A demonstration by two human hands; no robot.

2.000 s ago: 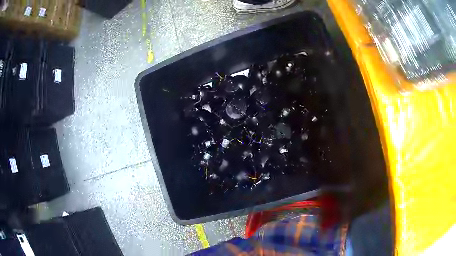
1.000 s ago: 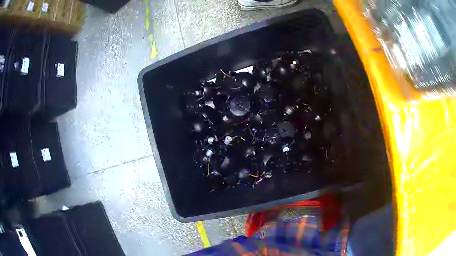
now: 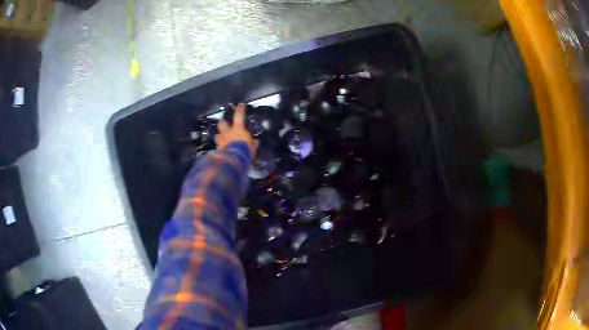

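Observation:
A large black bin (image 3: 258,54) stands on the floor and holds a heap of glossy black rounded housings (image 3: 300,143) and small wired parts. My left hand (image 3: 236,134), bare, below a blue and orange plaid sleeve, reaches into the bin over the upper left part of the heap. Its fingers point away from me, among dark parts. Blur hides whether the fingers grip anything. My right hand is not in view.
The orange-yellow bench edge (image 3: 560,161) curves down the right side. Black crates (image 3: 18,129) stand on the grey floor at the left. A blurred green thing (image 3: 497,179) shows between bin and bench. Part of something red shows at the bottom.
My left hand and sleeve have come into view from the bottom and into the bin. The view has shifted, so the bin appears larger and the bench edge lies farther right.

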